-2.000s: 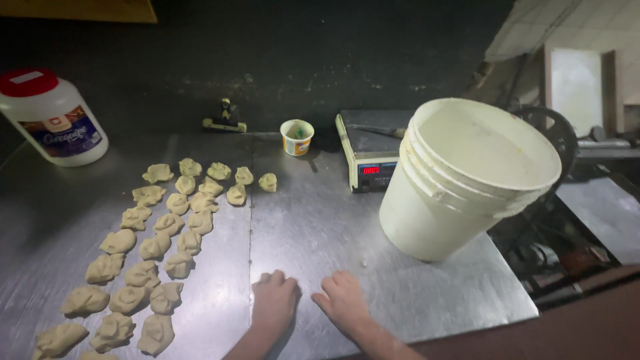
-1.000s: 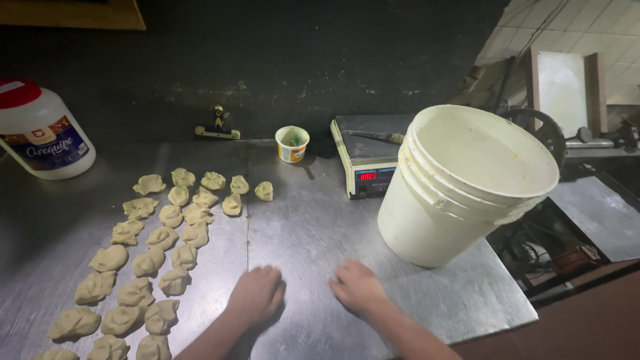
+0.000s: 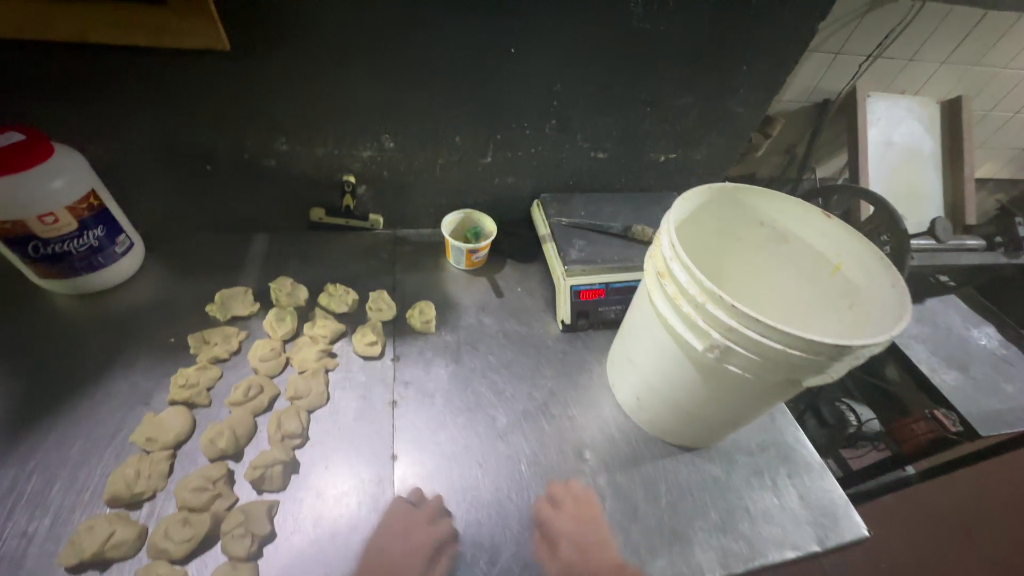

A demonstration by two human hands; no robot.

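Observation:
My left hand point(image 3: 412, 534) rests at the near edge of the view on the steel tabletop point(image 3: 480, 400), its fingers curled down; whether anything lies under them is hidden. To its right, apart from it, my right hand point(image 3: 574, 524) is also curled and slightly blurred, and no held thing shows. Several rows of dough pieces point(image 3: 228, 436) lie on the left of the table, the nearest ones left of my left hand. A white plastic bucket point(image 3: 704, 352) stands beyond my right hand, to the right.
Behind the bucket sits a digital scale point(image 3: 596, 264) with a knife point(image 3: 596, 228) on its plate. A small plastic tub point(image 3: 468, 240) stands left of the scale. A large white jar with a red lid point(image 3: 72, 216) is at far left. The table's right edge point(image 3: 828, 488) lies beyond the bucket.
Both hands have shifted on the tabletop and now sit lower in the view. The dough pieces, tub, scale and bucket keep their places on the table.

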